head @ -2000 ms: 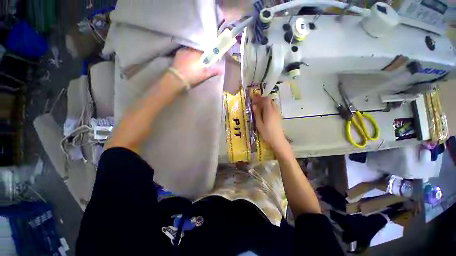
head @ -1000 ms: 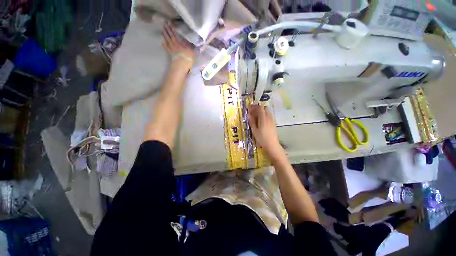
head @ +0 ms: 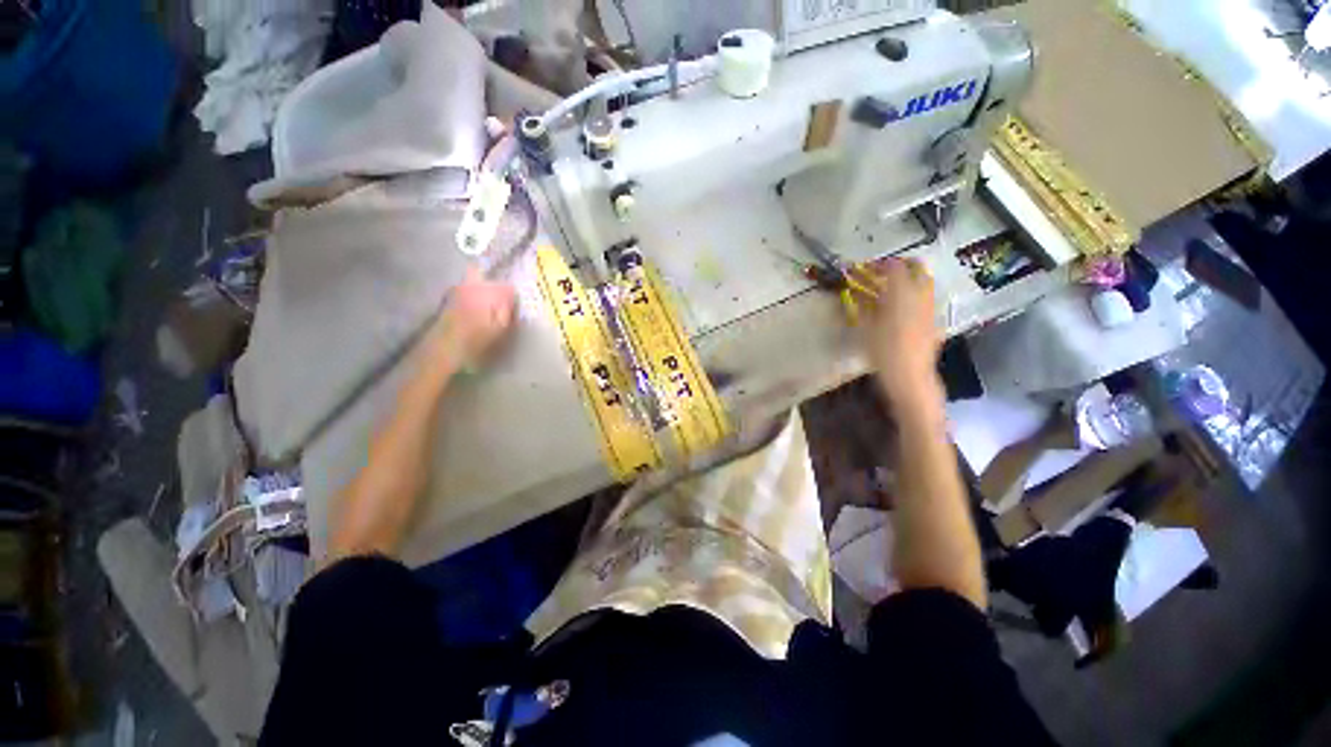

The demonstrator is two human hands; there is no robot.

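The beige-grey panels [head: 336, 285] lie on the left of the machine bed, with a dark edge running diagonally across them. My left hand [head: 479, 321] is at this edge, just below the lamp end; its fingers look curled, but blur hides whether they pinch the material. My right hand [head: 893, 299] is at the right of the bed with its fingers around the yellow handles of the scissors [head: 861, 282]. The scissor blades point left and lie low over the bed. The presser foot area [head: 628, 263] has no hand at it.
The white JUKI sewing machine [head: 788, 132] stands behind the bed. Yellow PIT tapes [head: 603, 382] flank a shiny strip. The lamp [head: 482, 215] hangs over the panels. A small dark tray [head: 1000, 260] is right of my right hand. Tied bundles [head: 219, 569] are left of the table.
My right hand has moved right from the needle area to the scissors and taken hold of their handles. My left hand has come back nearer to me. The panels are spread differently, and the view has turned.
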